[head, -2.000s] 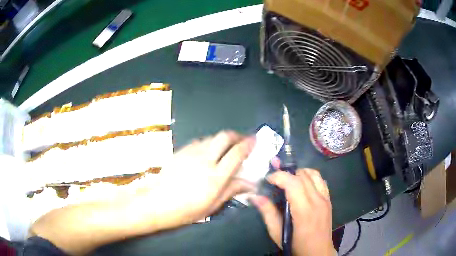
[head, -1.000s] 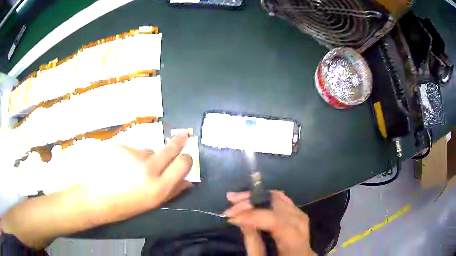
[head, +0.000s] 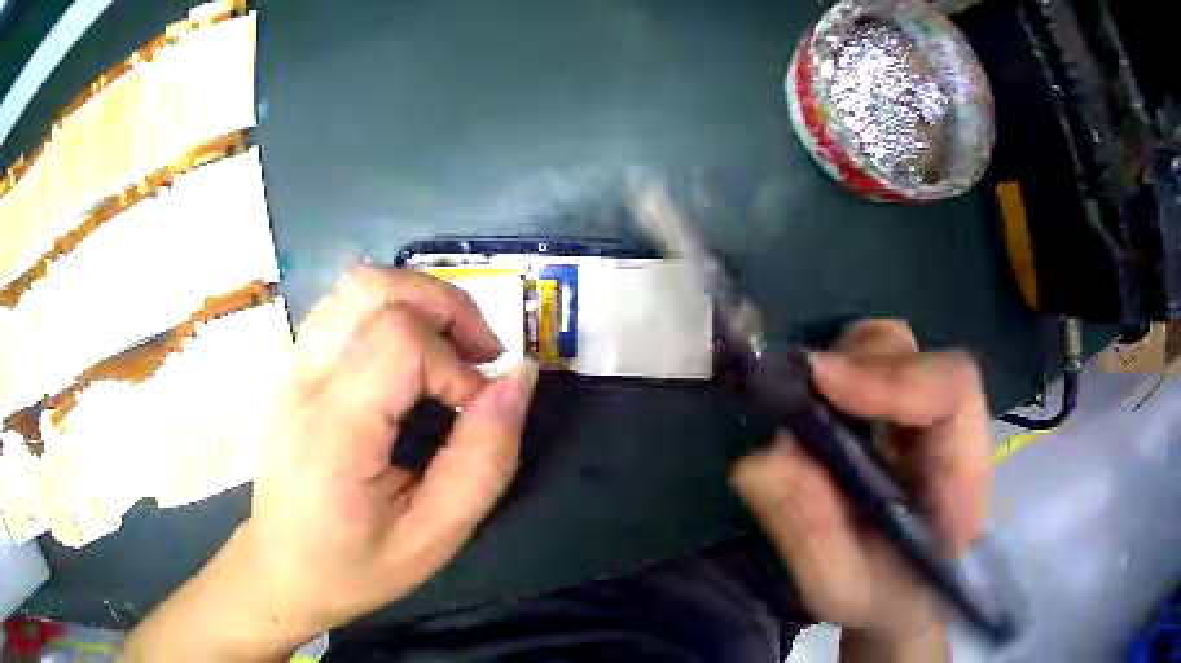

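Note:
The phone unit [head: 648, 317] lies flat on the dark green mat, with a white panel on its right half. The display module [head: 499, 301] lies on its left half. Its orange flex cable [head: 548, 319] lies over the blue board strip [head: 567, 311]. My left hand [head: 402, 415] has thumb and index fingertips pinched at the module's lower right corner; the hand hides the module's left part. My right hand [head: 894, 466] holds the black soldering iron [head: 848, 453], blurred, its tip pointing up and left above the unit's right end.
Overlapping rows of stacked LCD modules [head: 156, 246] lie at the left. The round red-and-white tip-cleaning tin [head: 894, 104] stands at the upper right. The black soldering station [head: 1088, 181] stands at the far right, with its cord below. The mat's front edge runs near my lap.
My left hand has moved from the module beside the unit onto the unit, where a module with an orange flex now lies. My right hand has moved right with the iron. The view has shifted.

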